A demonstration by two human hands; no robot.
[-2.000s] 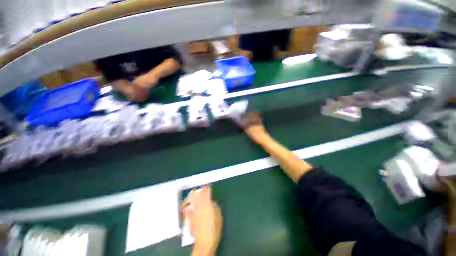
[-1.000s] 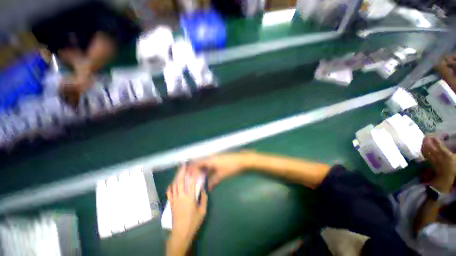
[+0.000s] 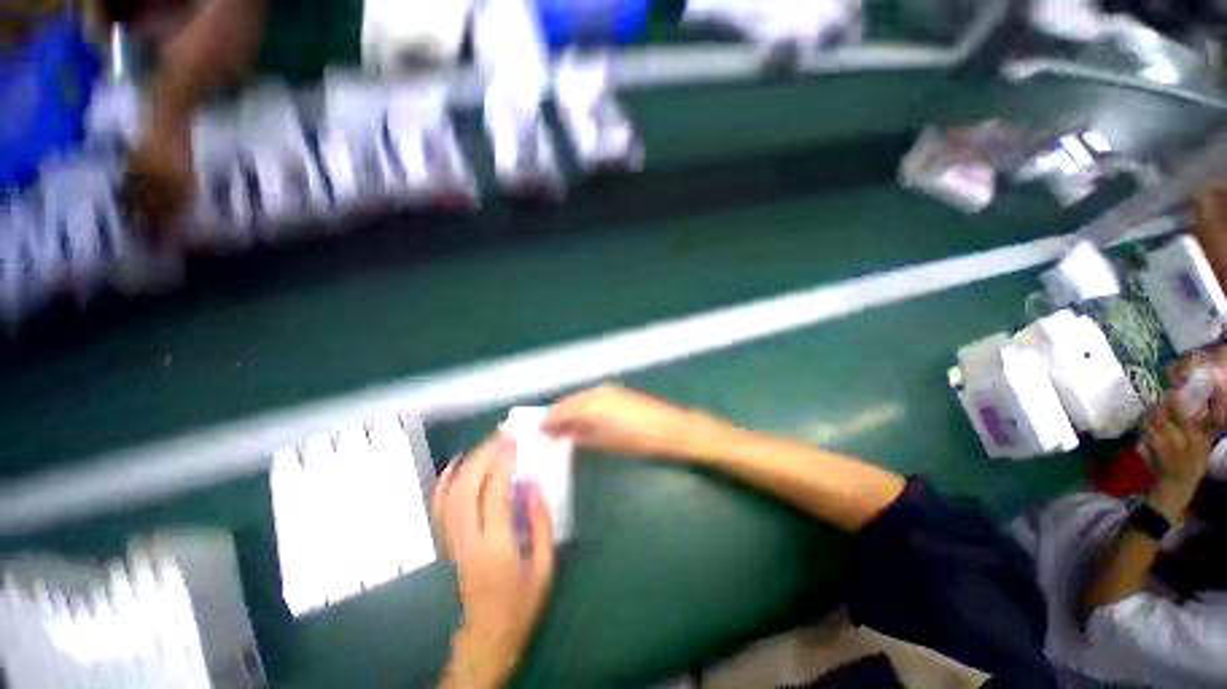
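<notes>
A white unit box [image 3: 552, 474] with a purple patch on one face stands over the green worktop in front of me. My left hand [image 3: 495, 518] is wrapped around its left side. My right hand [image 3: 592, 417] touches its top end with the fingertips; whether a flap is there is too blurred to tell. Grouped white cartons [image 3: 353, 512] stand side by side just left of my left hand. More grouped cartons [image 3: 115, 619] stand at the lower left edge.
Bagged products [image 3: 404, 141] line the far side of the belt [image 3: 646, 276]. Purple-faced cartons [image 3: 958, 164] lie on its right side. A blue bin [image 3: 41, 94] is at the upper left. At right, a neighbour's hands are near white boxes [image 3: 1016, 397] and pale cords [image 3: 1130, 337].
My right arm has come back from the bagged products across the belt to the box in my left hand. The box now shows upright between both hands. The view has shifted.
</notes>
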